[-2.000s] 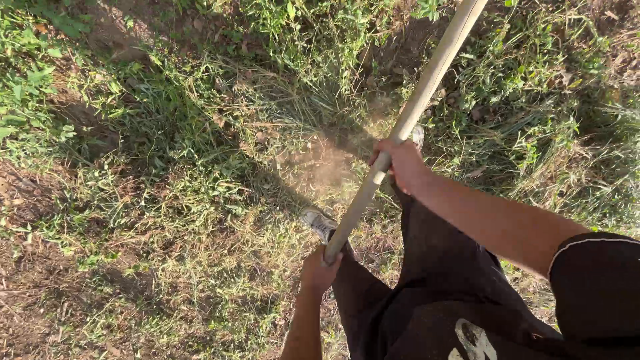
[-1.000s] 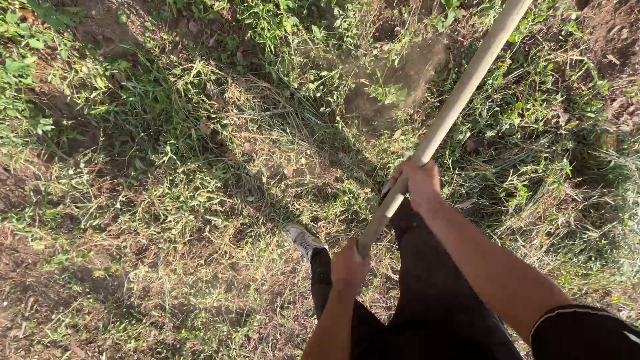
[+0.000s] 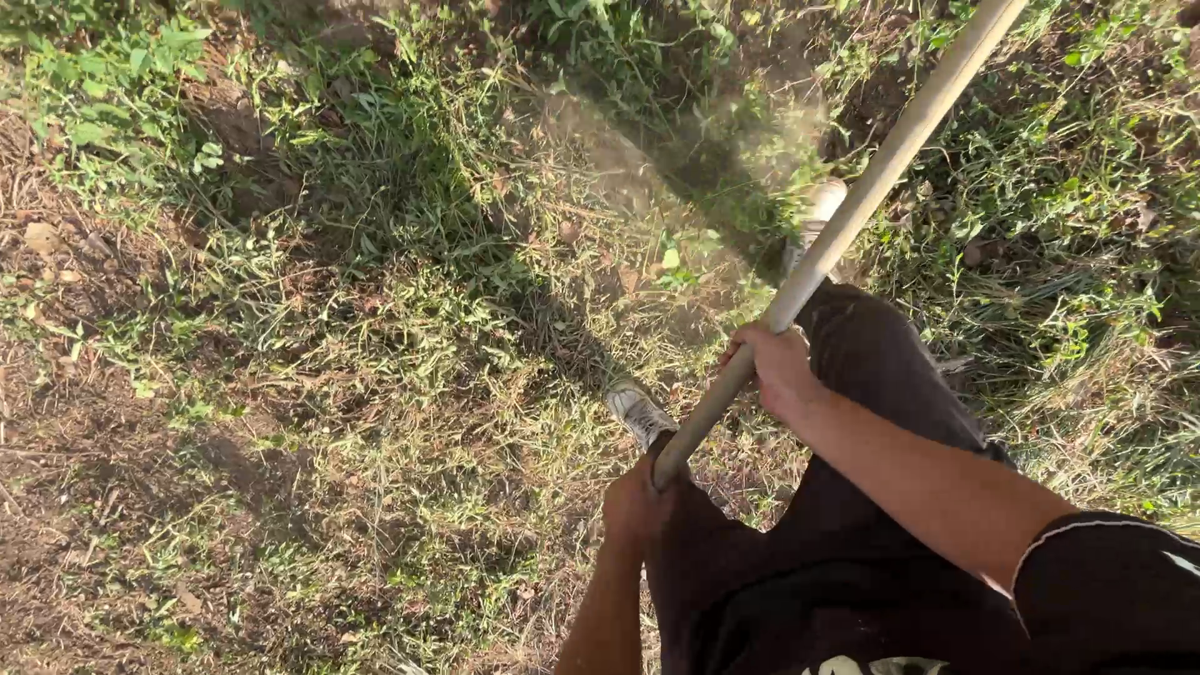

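A long wooden pole [image 3: 848, 216] slants from my body up past the top right edge of the view, where its far end is out of sight. My right hand [image 3: 776, 366] is closed around the shaft partway along it. Around its near end my left hand [image 3: 637, 506] is wrapped, low in front of my left thigh. Both arms are bare below the dark sleeves. Whatever the far end of the pole carries does not show.
My shoes, one by the left leg [image 3: 639, 412] and one partly behind the pole [image 3: 819, 211], stand on weedy ground. Loose dust [image 3: 619, 169] hangs over cut grass. Green weeds [image 3: 103, 84] grow at the top left; dry soil [image 3: 84, 487] shows at the left.
Both hands stay on the pole throughout. The right foot, hardly visible one second ago, shows beyond the pole now. Dust hangs over a wider patch of ground than a second ago.
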